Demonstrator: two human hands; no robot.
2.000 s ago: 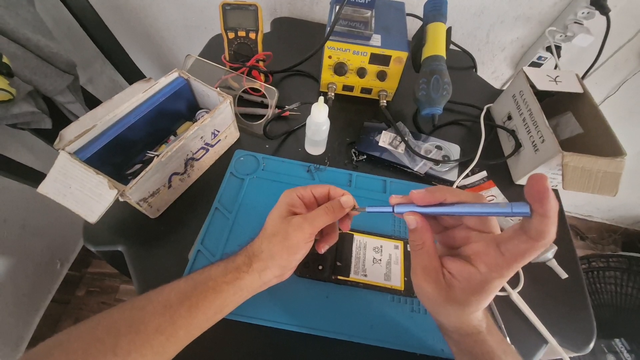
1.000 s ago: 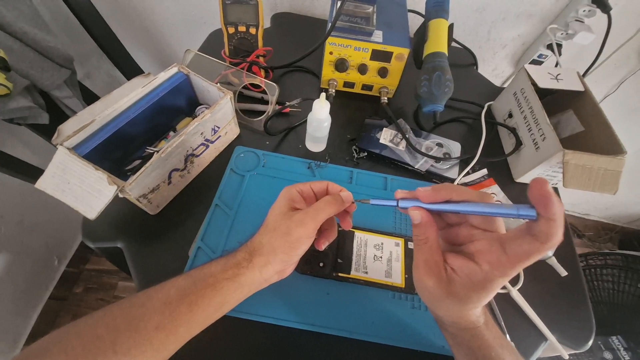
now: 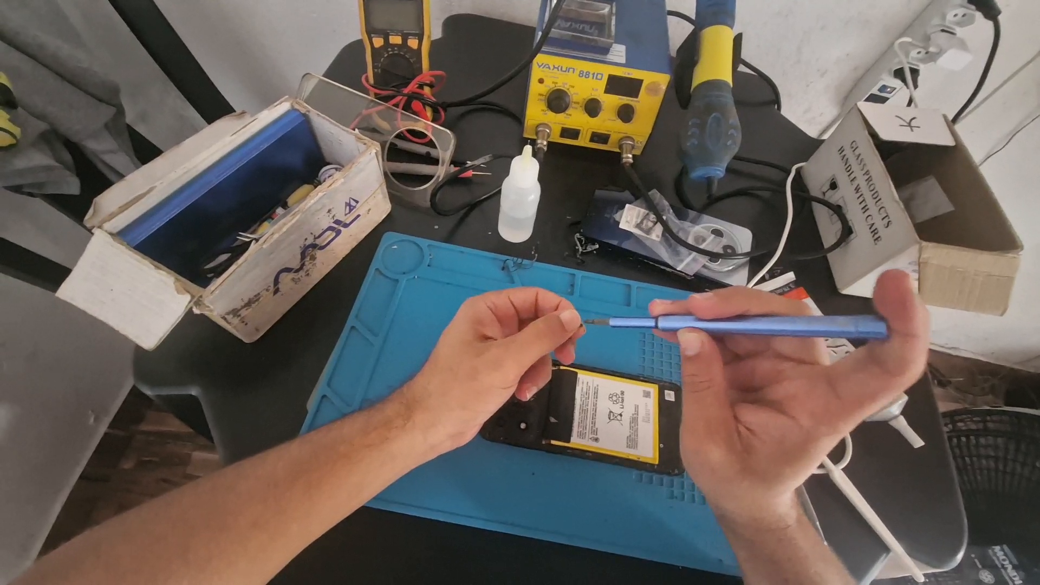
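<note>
A blue precision screwdriver [image 3: 772, 326] lies level in my right hand [image 3: 756, 398], its rear end against a fingertip and its metal tip pointing left. The tip meets the pinched thumb and forefinger of my left hand [image 3: 504, 357]; whatever tiny part they hold there is too small to make out. Below both hands, an opened smartphone [image 3: 520, 422] with its battery [image 3: 613, 414] showing rests on a blue silicone repair mat [image 3: 455, 479]. My right hand hides the phone's right end.
Behind the mat stand a dropper bottle [image 3: 520, 195], a Yaxun soldering station [image 3: 597, 101], a hot-air handle [image 3: 709, 122] and a multimeter [image 3: 396, 41]. An open carton [image 3: 325, 236] is at left, another [image 3: 869, 211] at right. Cables [image 3: 780, 231] cross the back right.
Both hands keep their pinched and gripping poses. The screwdriver, tilted slightly down to the right one second ago, now lies almost level.
</note>
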